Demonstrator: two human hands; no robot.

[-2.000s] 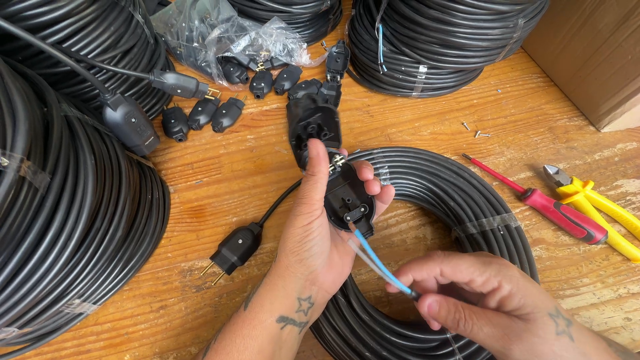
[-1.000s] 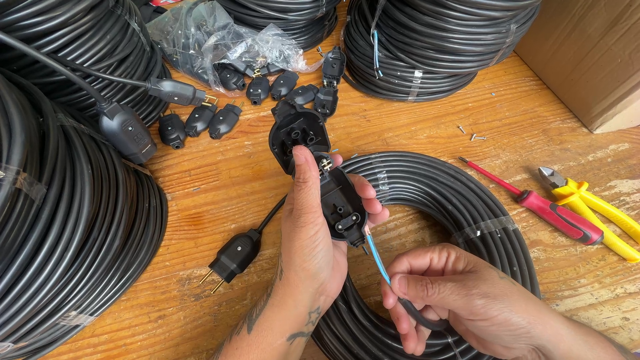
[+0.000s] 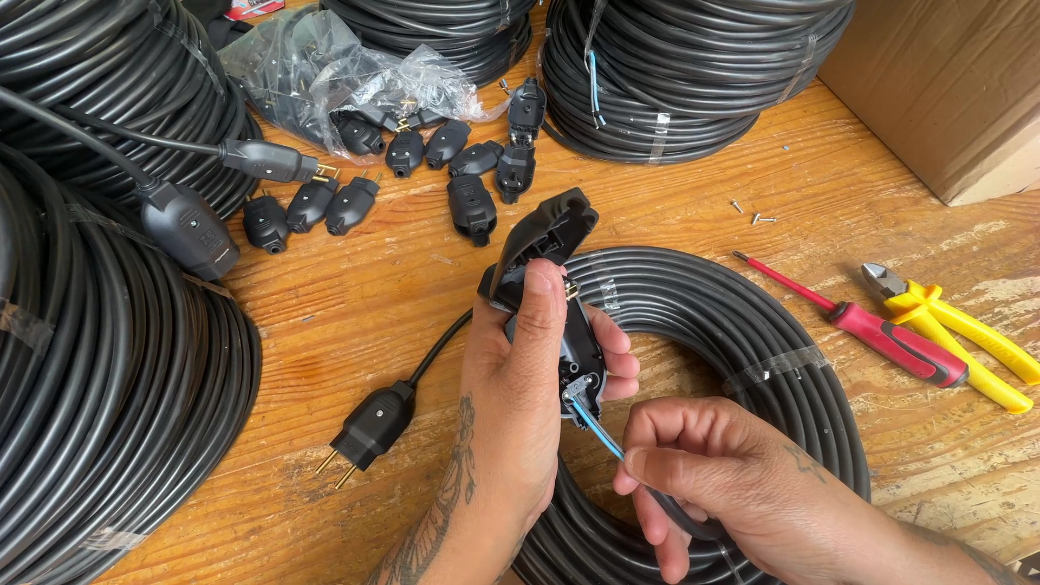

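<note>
My left hand grips a black plastic socket housing, hinged with its cover raised and tilted. Brass contacts show near the hinge. From the housing's lower end, by a small clamp, blue and pale wires run to the stripped end of a black cable, which my right hand pinches between thumb and fingers. Whether the wires pass beneath the clamp is hard to tell. Under both hands lies a coil of black cable. To the left of my left hand rests a two-pin plug on a short lead.
Large black cable coils stand at left and back. Loose plugs and a clear plastic bag lie behind the hands. A red screwdriver, yellow-handled cutters, small screws and a cardboard box are at right.
The socket's cover, earlier laid back nearly flat, now stands tilted over the housing. My right hand has brought the cable's sheathed end closer to the housing.
</note>
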